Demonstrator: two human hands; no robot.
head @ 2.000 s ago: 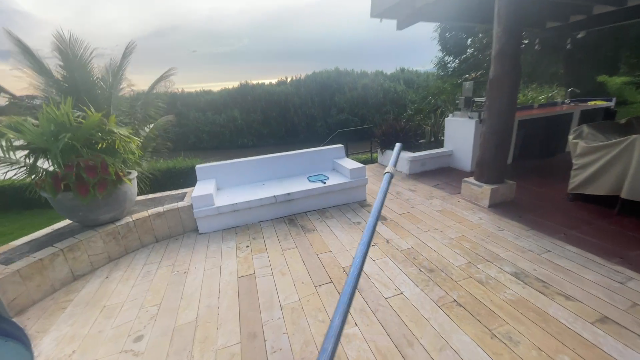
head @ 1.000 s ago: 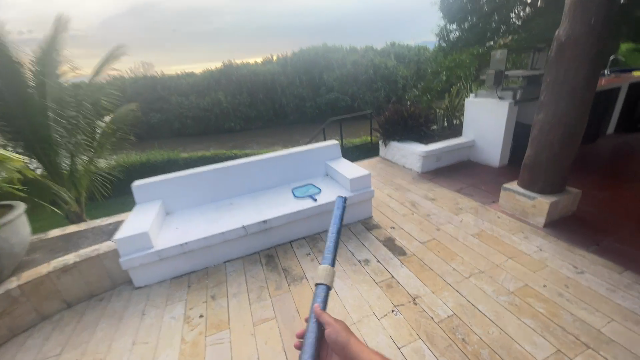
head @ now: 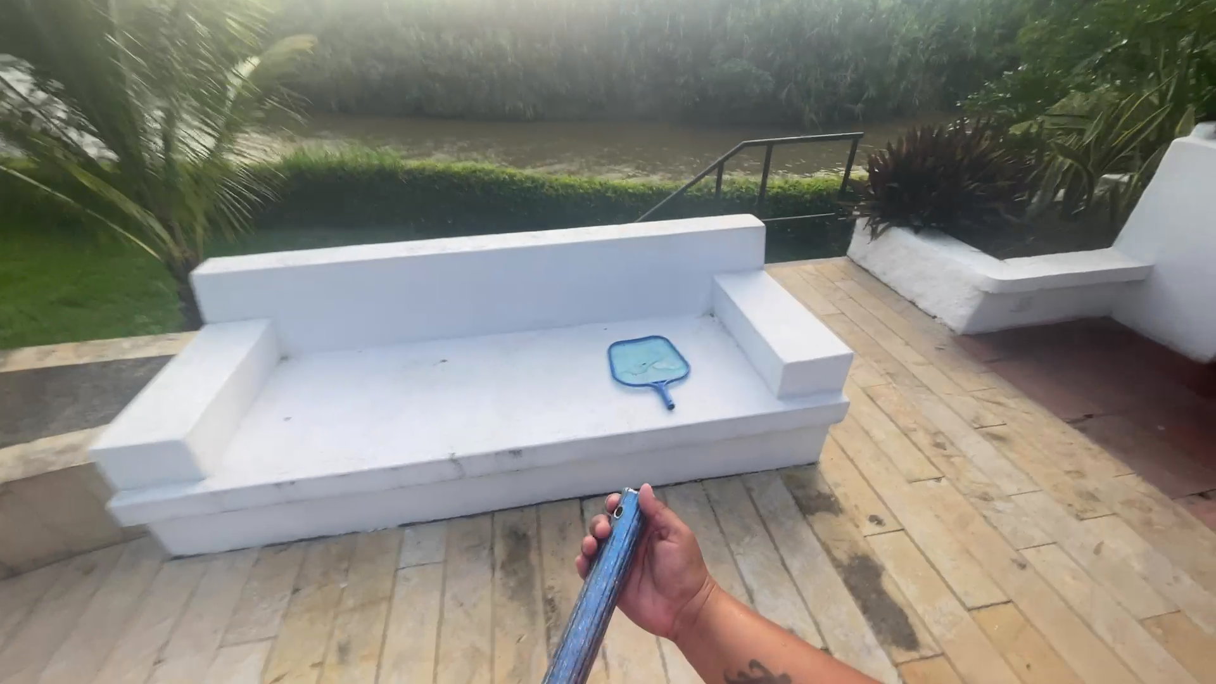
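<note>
My right hand grips a blue pole close to its upper end, where a small hole shows in the tube. The pole's lower part runs out of the bottom of the view. Beyond the hand, a blue leaf skimmer net lies flat on the seat of a white masonry bench, near the right armrest, its short handle pointing toward me. Pole and net are apart. My left hand is not in view.
Stone plank paving surrounds the bench front. A low curved stone wall meets its left side. Behind stand a palm, a hedge and a dark metal handrail. A white planter with a spiky dark plant is at the right.
The bench and net are closer in view. My right hand, lower on the pole one second ago, is now near its end, and the pole end sits lower in the picture.
</note>
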